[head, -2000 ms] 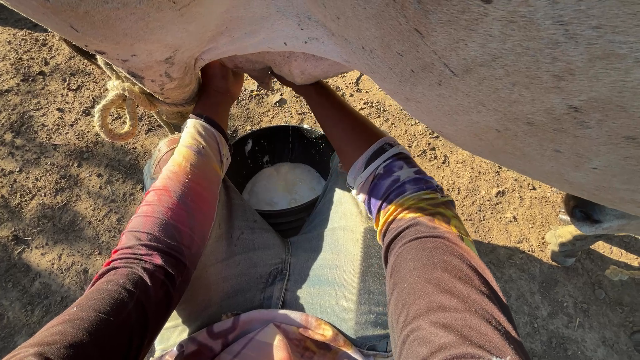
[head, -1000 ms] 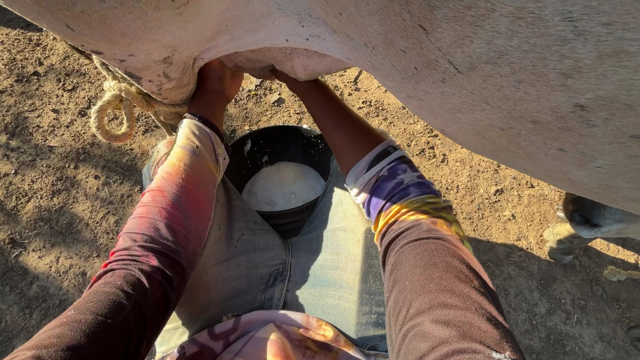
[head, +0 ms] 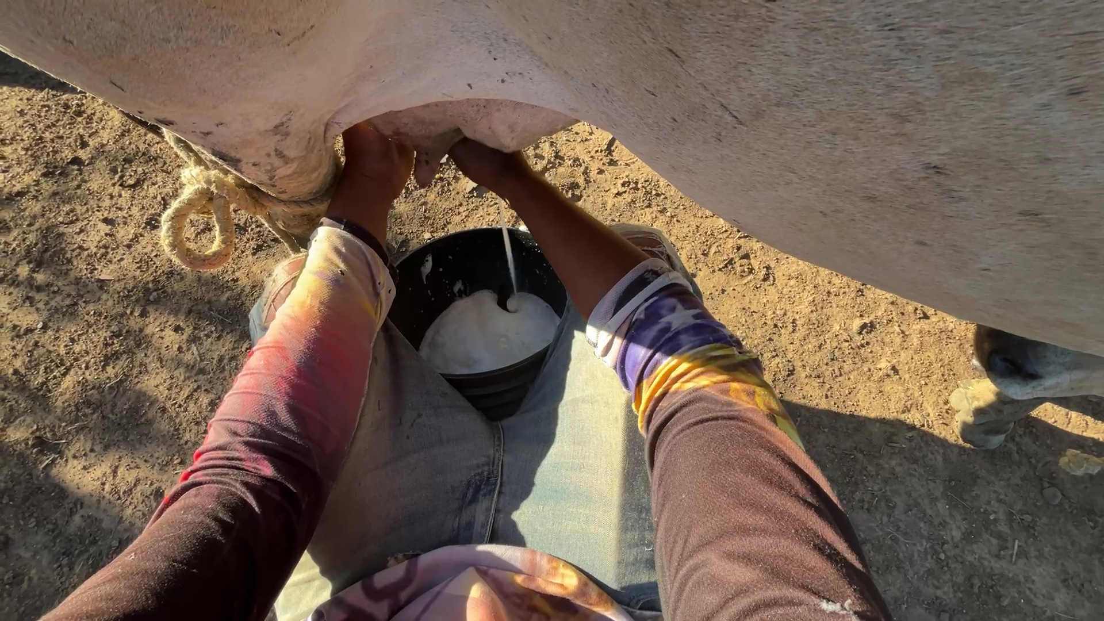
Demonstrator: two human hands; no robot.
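A cow's pale udder [head: 496, 121] hangs at the top centre. My left hand [head: 379, 159] is up against its left side, fingers mostly hidden behind the wrist and udder. Closed at the udder's underside, my right hand [head: 485, 164] appears to grip a teat, which it hides. Between the two hands a bare teat [head: 425, 166] hangs down. A thin stream of milk [head: 509, 250] falls from below my right hand into a black bucket [head: 414, 293] held between my knees. Frothy white milk [head: 487, 335] lies in the bucket.
The animal's pale belly [head: 819, 155] spans the top and right. A looped rope [head: 198, 226] is around the hind leg at the left. One hoof [head: 983, 410] stands on the dirt ground [head: 776, 302] at the right. My jeans-clad legs [head: 578, 483] flank the bucket.
My right hand has shifted slightly, and a milk stream now shows below it. A teat hangs visible between the hands, where one second ago none showed plainly.
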